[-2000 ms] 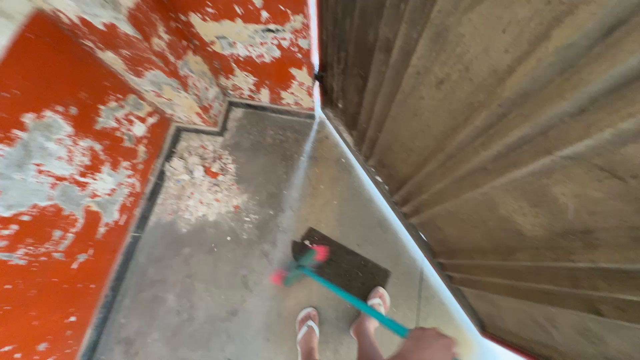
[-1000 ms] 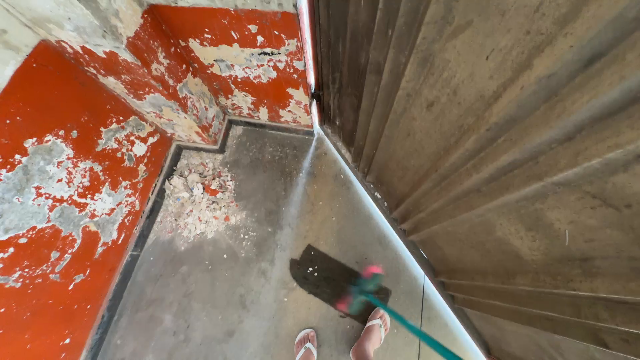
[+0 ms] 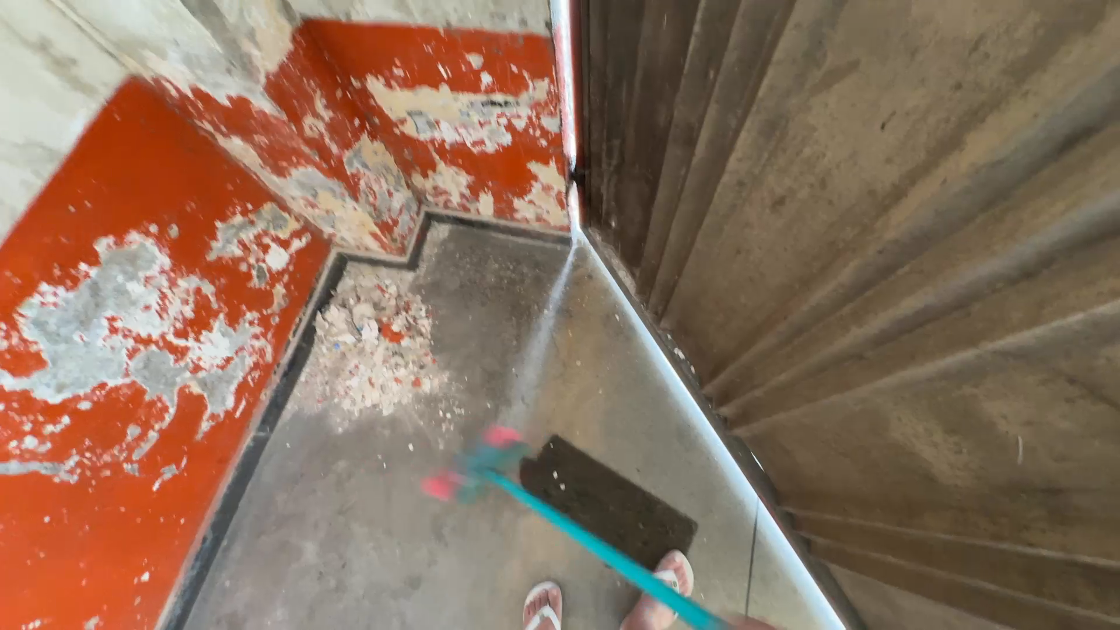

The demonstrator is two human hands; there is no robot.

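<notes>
A broom with a teal handle [image 3: 604, 551] and a blurred green-and-pink head [image 3: 472, 465] reaches up and left from the bottom edge. A sliver of my right hand [image 3: 749, 623] shows at the handle's lower visible part, closed around it; most of the hand is cut off by the frame. My left hand is out of view. The broom head is over the concrete floor [image 3: 350, 534], just left of a dark rectangular mat or patch [image 3: 612, 499] with a few pale specks on it. Up and left of the head lies a pile of plaster and paint chips [image 3: 376, 341].
A peeling red wall [image 3: 79, 507] with a dark base strip [image 3: 254, 446] bounds the left and back. A brown ribbed metal door or shutter [image 3: 892, 262] stands on the right, with light along its lower edge. My feet in white flip-flops [image 3: 544, 605] are at the bottom.
The broom head has swung left, from over the right part of the dark rectangle a second ago to its left side. The chip pile remains beside the wall.
</notes>
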